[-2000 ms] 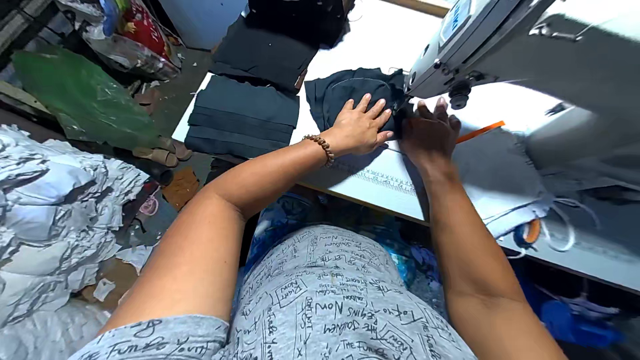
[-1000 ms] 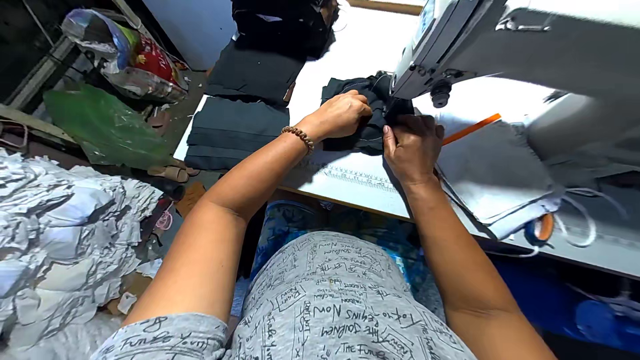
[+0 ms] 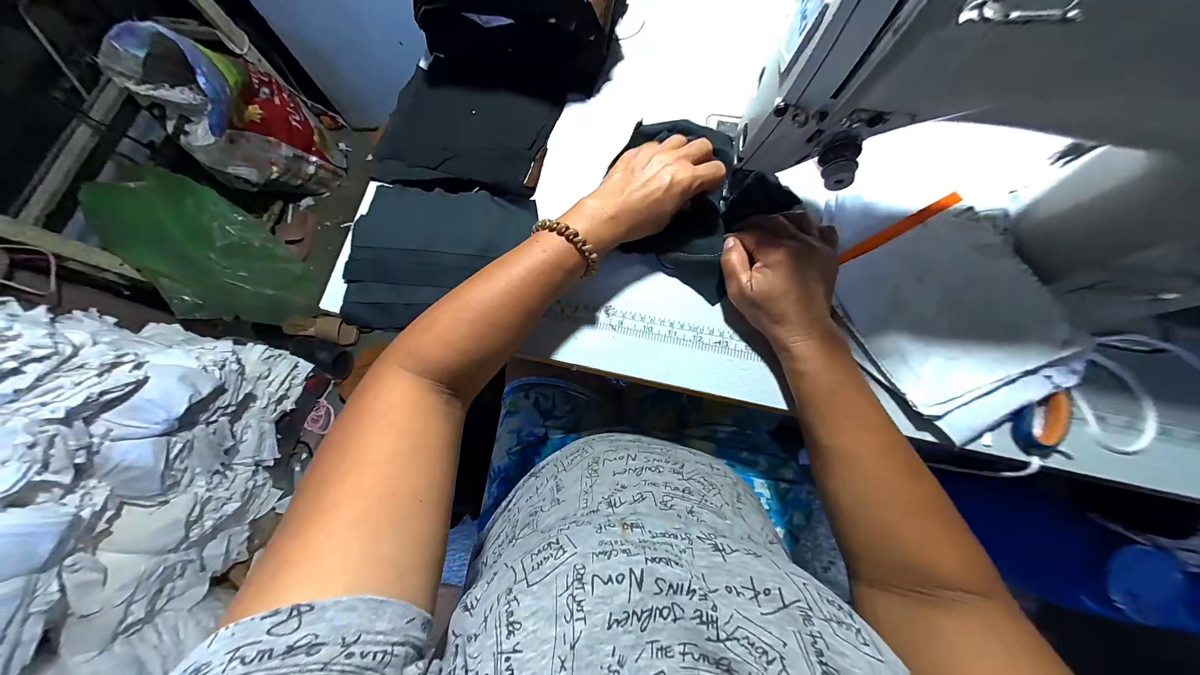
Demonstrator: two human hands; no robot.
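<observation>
A dark fabric piece (image 3: 694,267) lies bunched at the needle area of a sewing machine (image 3: 900,84). My left hand (image 3: 661,183), with a beaded bracelet at the wrist, presses on this fabric from the left with curled fingers; whether it pinches the cloth is hidden. To the right of the needle, my right hand (image 3: 783,267) has its fingers closed on the fabric's edge. The needle and presser foot are mostly hidden by cloth and fingers. A printed ruler scale (image 3: 675,333) runs along the table's front edge.
Stacked dark fabric pieces (image 3: 441,244) lie left of my left hand, with more behind. An orange strip (image 3: 900,228), light fabric pieces (image 3: 956,309) and a tape roll (image 3: 1042,422) are on the right. A green plastic bag (image 3: 197,244) and heaped white cloth (image 3: 131,450) lie at left.
Two seconds ago my left hand lay flat with fingers spread on the fabric; now its fingers are curled. The dark fabric has turned and bunched up near the needle.
</observation>
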